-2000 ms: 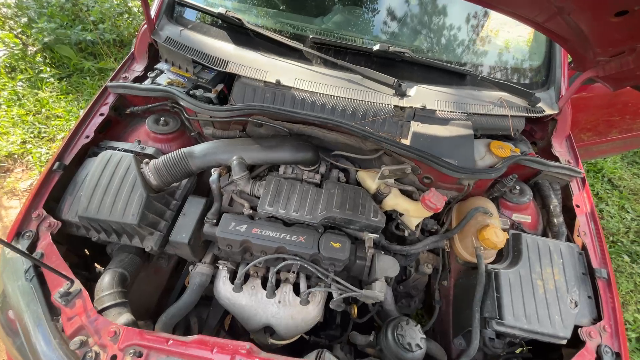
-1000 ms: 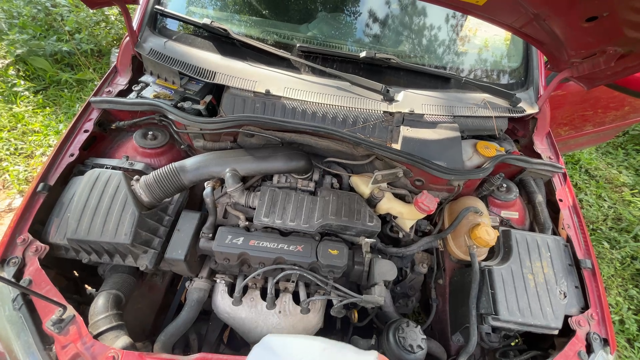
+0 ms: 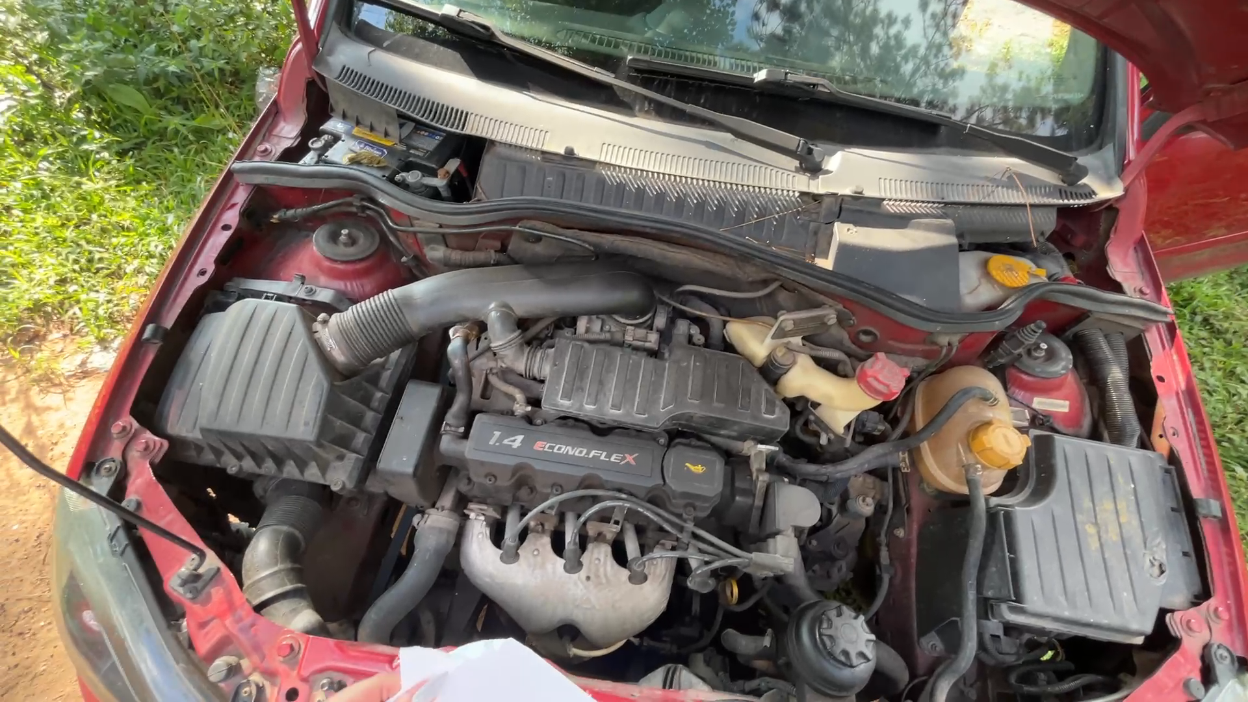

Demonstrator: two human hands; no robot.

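A white sheet or cloth pokes up from the bottom edge, in front of the engine. Beside its left side is a small skin-toned patch, perhaps part of my left hand; its fingers and grip are hidden. My right hand is out of view. Behind the white thing lie the silver exhaust manifold shield, the spark plug leads and the black engine cover with its oil filler cap. A black air filter housing sits at the left. At the right is the coolant tank with a yellow cap.
The raised red hood is at the upper right. A thin black rod crosses the front left corner. A black lidded box fills the right side, and a battery sits at the back left. Windshield wipers lie behind.
The white thing has come into view at the bottom edge; two seconds ago it was not in view. The engine parts look unchanged.
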